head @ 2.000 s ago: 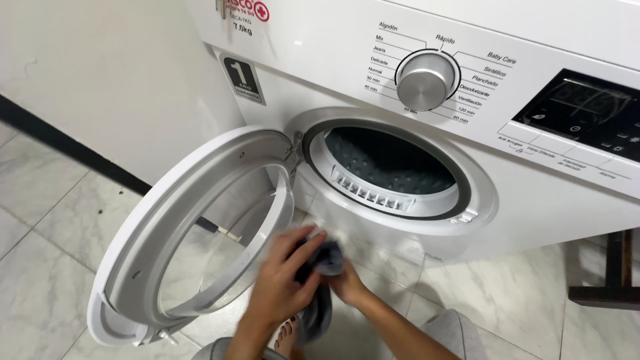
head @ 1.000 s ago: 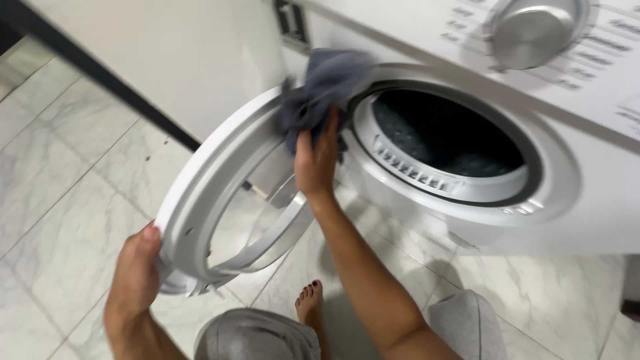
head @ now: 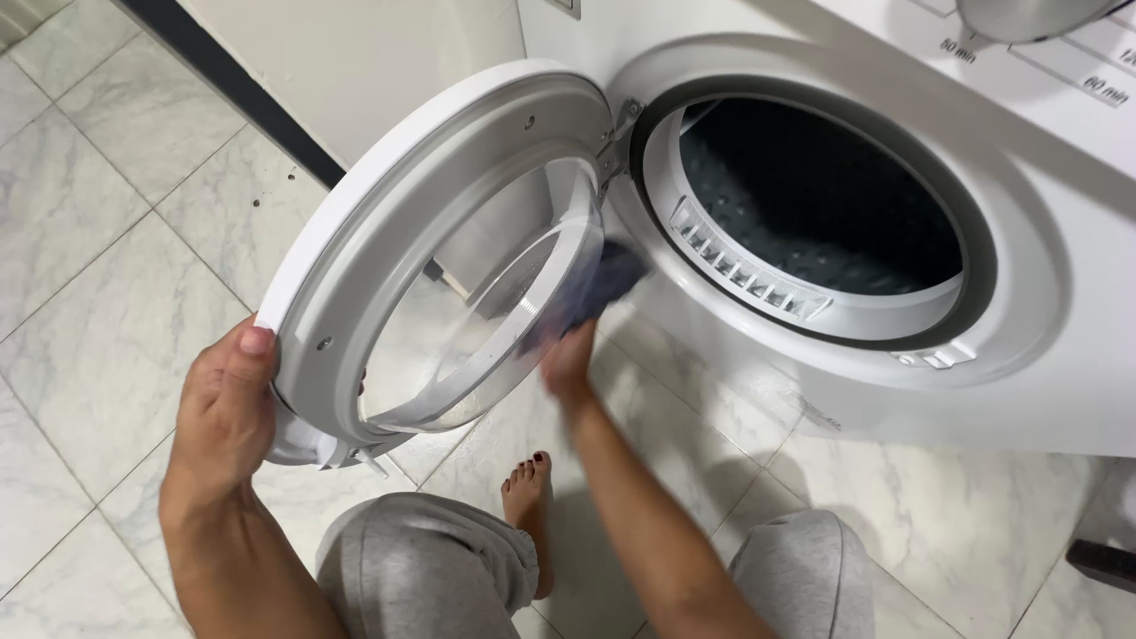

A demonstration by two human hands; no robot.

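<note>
My left hand [head: 226, 404] grips the outer rim of the dryer's round door [head: 342, 257], thumb on the inner face. The door stands open on its hinge, its clear bowl facing the drum side. In my right hand [head: 568, 359] is a dark blue-grey cloth [head: 608, 280], blurred, at the bowl's right edge; part of cloth and fingers shows through the clear plastic. Right of the cloth is the round drum opening [head: 816, 195] with a slotted white grille [head: 745, 271] at its lower lip. The drum inside is dark.
A silver dial [head: 1029, 13] and printed panel are at the top right. A white panel with a dark edge strip [head: 240, 89] stands behind the door. Below are marble-look floor tiles [head: 89, 302], my bare foot [head: 528, 510] and grey-trousered knees. A dark bar [head: 1100, 564] lies at right.
Two seconds ago both hands were together at the cloth; my left hand then took hold of the door rim. Since one second ago the cloth has moved from near the hinge down to the bowl's edge.
</note>
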